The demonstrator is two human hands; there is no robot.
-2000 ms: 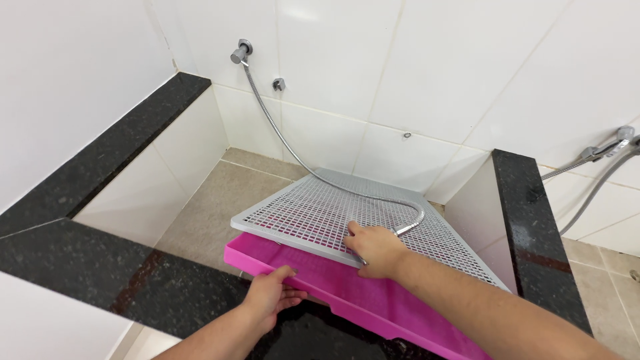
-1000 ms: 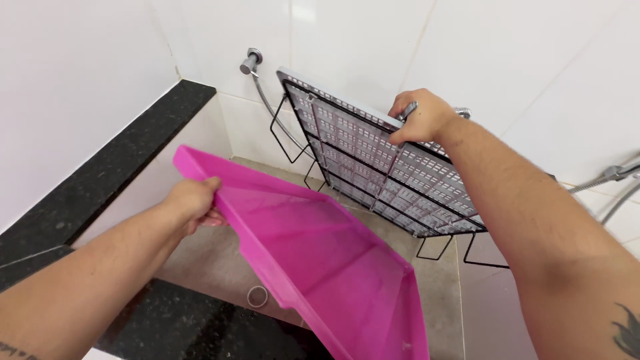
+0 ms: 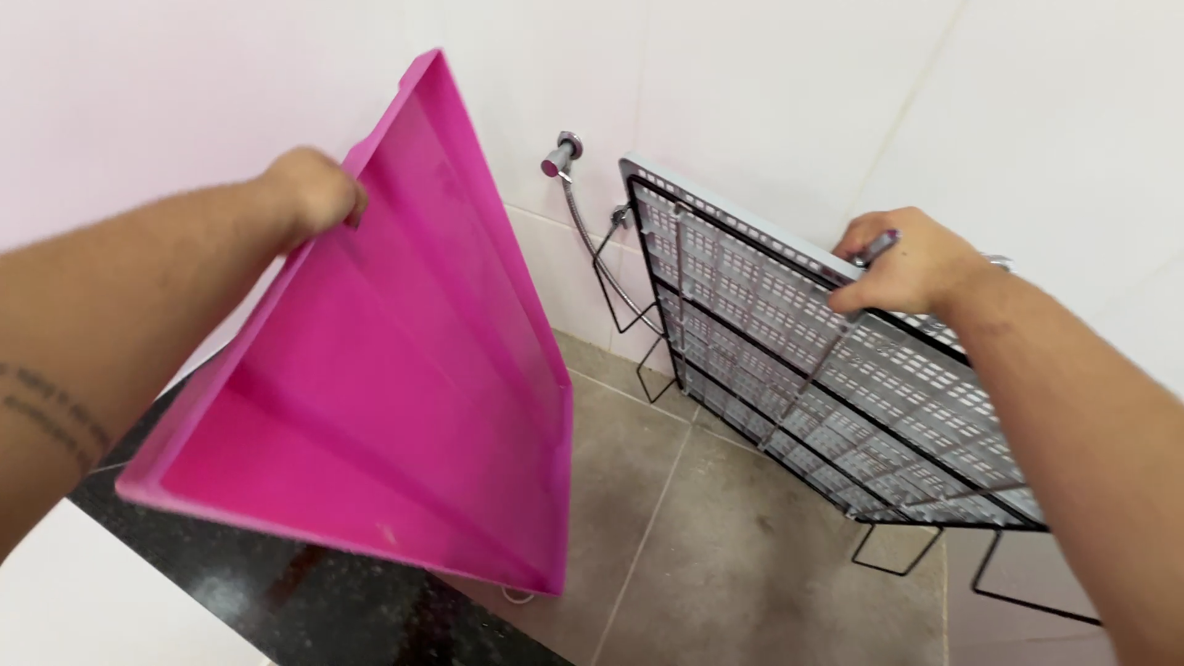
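Note:
My left hand (image 3: 314, 199) grips the long upper left edge of a pink plastic tray (image 3: 398, 351), which is held up and steeply tilted, its hollow side facing me. At the right, my right hand (image 3: 897, 264) is closed on the top edge of a grey plastic grate (image 3: 758, 324). Black wire framing with bent wire legs (image 3: 897, 550) shows on the grate's underside. A metal spray handle (image 3: 877, 248) is also held in my right hand, by the grate's edge. Tray and grate are apart.
A wall valve (image 3: 560, 155) with a flexible metal hose (image 3: 587, 231) is on the white tiled wall (image 3: 758, 83). Below lies a beige tiled basin floor (image 3: 684, 555), with a round drain ring (image 3: 518, 597) partly behind the tray. A black stone ledge (image 3: 351, 601) borders it.
The pink tray has been lifted from under the grate and swung up to the left. My right hand has tipped the grate up, so its underside now shows.

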